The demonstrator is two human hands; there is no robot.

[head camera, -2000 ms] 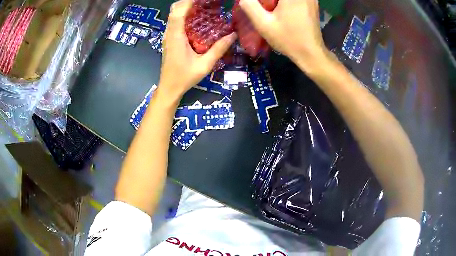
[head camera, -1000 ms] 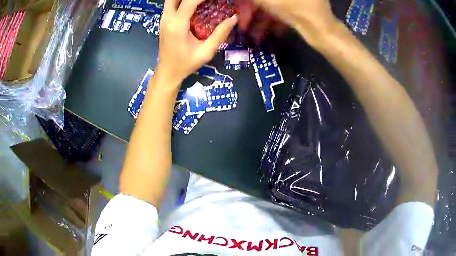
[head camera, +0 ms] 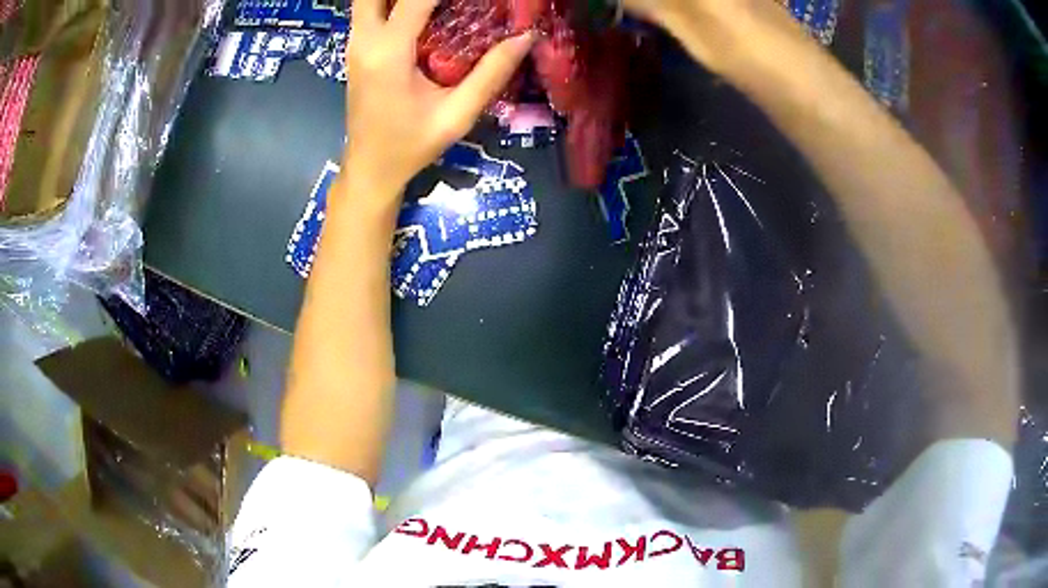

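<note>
My left hand [head camera: 397, 103] is at the top centre, its thumb and fingers closed around a red-pink bubble wrap bundle [head camera: 460, 44]. A blurred flap of the wrap hangs down to the right of it. My right hand is cut off by the top edge; only its wrist and forearm show, so its fingers and hold cannot be made out. Several blue circuit boards [head camera: 496, 216] lie in a loose pile below the bundle, partly behind my left forearm. Another blue board [head camera: 622, 201] lies to the right, partly covered by the wrap.
Glossy black plastic sheets [head camera: 736, 333] lie at the right front of the dark green bench [head camera: 494, 333]. More boards [head camera: 270, 52] lie at the upper left. A carton with red bundles and clear liner [head camera: 86, 218] stands at the left. An open carton [head camera: 161, 448] is on the floor.
The view has shifted, and the boards appear higher. My right hand has moved up to the frame's edge. The red wrap flap now hangs lower, over the right board.
</note>
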